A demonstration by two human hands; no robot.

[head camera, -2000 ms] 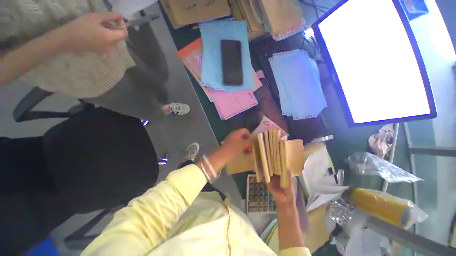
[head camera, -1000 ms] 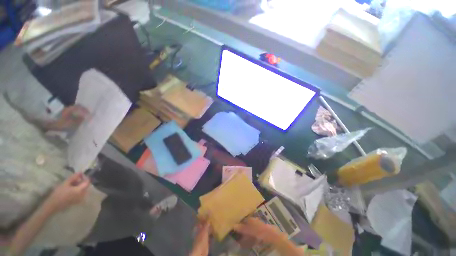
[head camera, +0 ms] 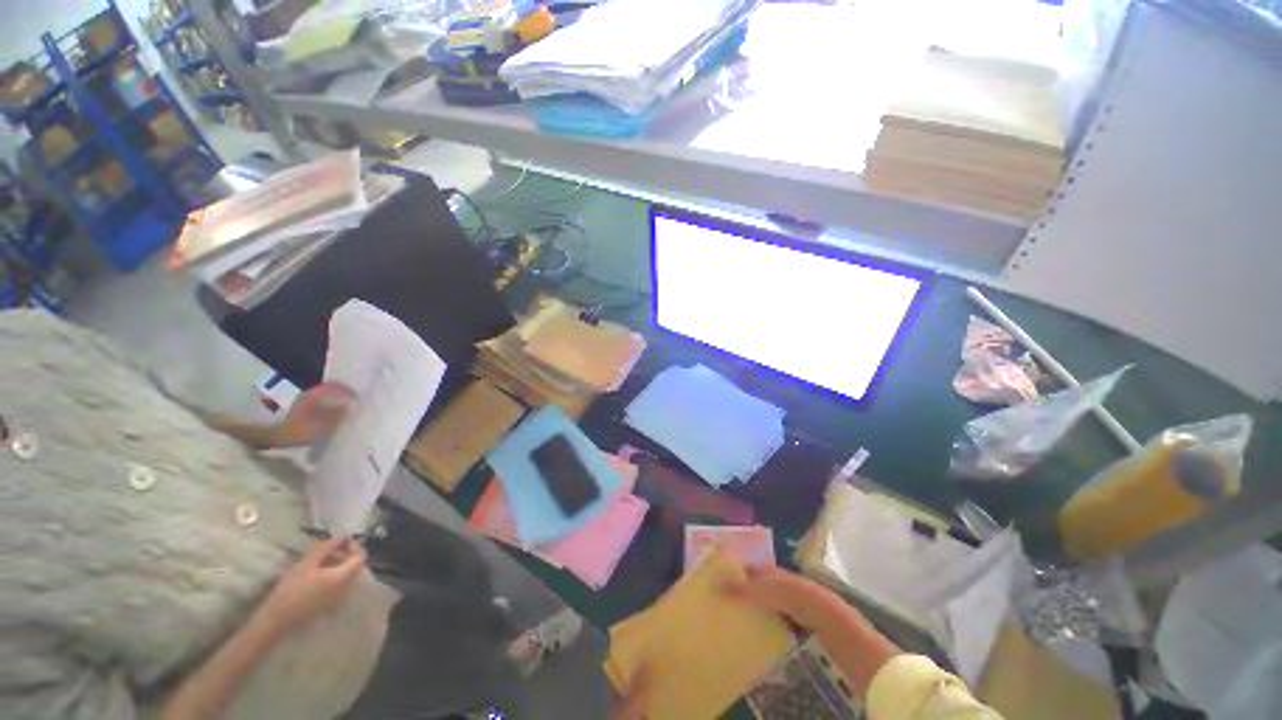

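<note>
A stack of tan-brown kraft envelopes (head camera: 699, 636) is held at the bottom centre, flat side up. My right hand (head camera: 790, 596) is shut on its upper right edge, with a yellow sleeve behind it. My left hand (head camera: 636, 695) is at its lower left edge, mostly hidden and cut off by the picture's bottom. The calculator (head camera: 808, 686) lies partly under the stack and my right arm. A pink printed slip (head camera: 728, 539) lies just beyond the stack.
A mobile phone (head camera: 565, 474) lies on blue sheets (head camera: 520, 499) over pink ones. More blue slips (head camera: 707, 422) lie before the monitor (head camera: 787, 303). Kraft piles (head camera: 584, 352) are behind. A person at left holds a white sheet (head camera: 373, 408). A yellow roll (head camera: 1139, 499) lies right.
The view has swung up, showing more shelf. The envelopes went from an upright fanned bundle to a flat stack. My right hand has moved from its lower edge to its upper right edge.
</note>
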